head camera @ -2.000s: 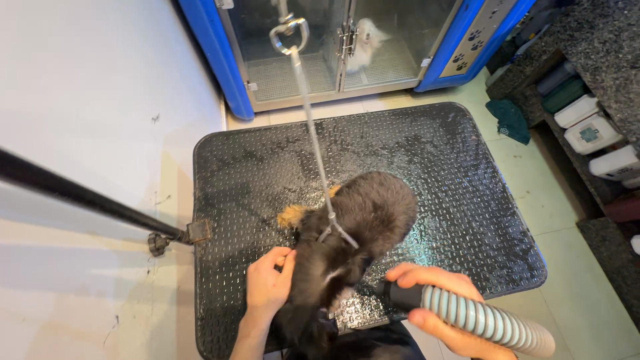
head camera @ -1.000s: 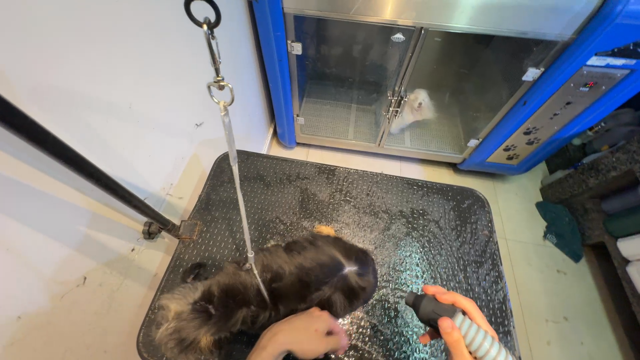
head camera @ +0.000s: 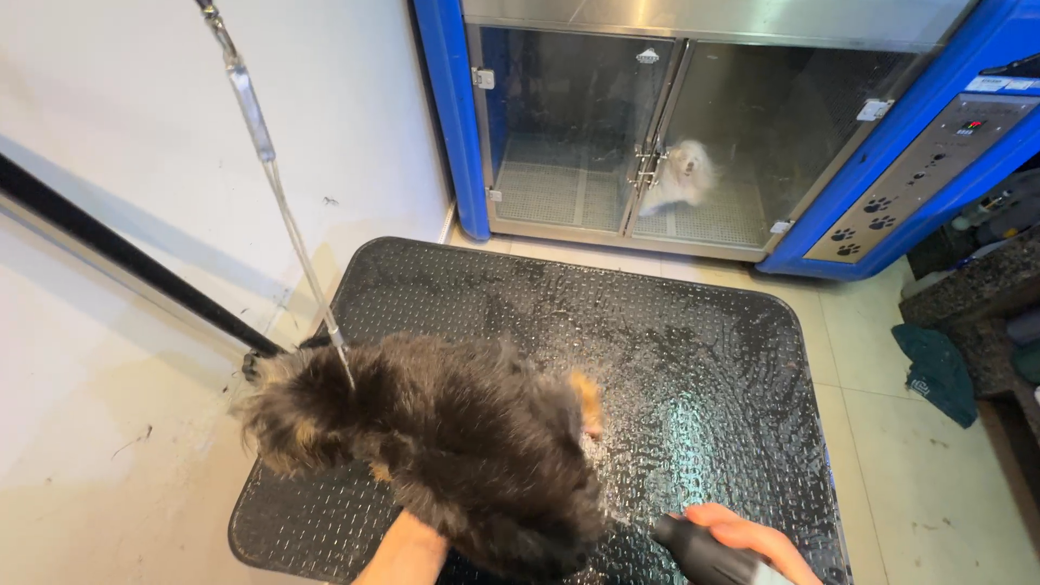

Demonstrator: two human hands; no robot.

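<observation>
A small dark dog with tan paws (head camera: 471,439) stands on the wet black rubber-topped grooming table (head camera: 666,349), its head toward the left. A grooming loop (head camera: 292,211) runs from above down to its neck. My left hand (head camera: 410,548) is against the dog's near side at the bottom; its fingers are hidden under the fur. My right hand (head camera: 751,540) grips the black nozzle of a dryer hose (head camera: 703,552), which points left at the dog's rear from a short distance.
A black grooming arm (head camera: 138,252) slants along the white wall at left. Beyond the table stands a blue and steel drying cabinet (head camera: 569,236) with glass doors and a white dog (head camera: 681,175) inside. A dark green cloth (head camera: 934,374) lies on the tiled floor at right, beside a stone-topped shelf (head camera: 975,284).
The dog has turned from lengthwise to crosswise, head now at left. My left hand has gone from over its side to partly beneath it. The view has shifted toward the cabinet.
</observation>
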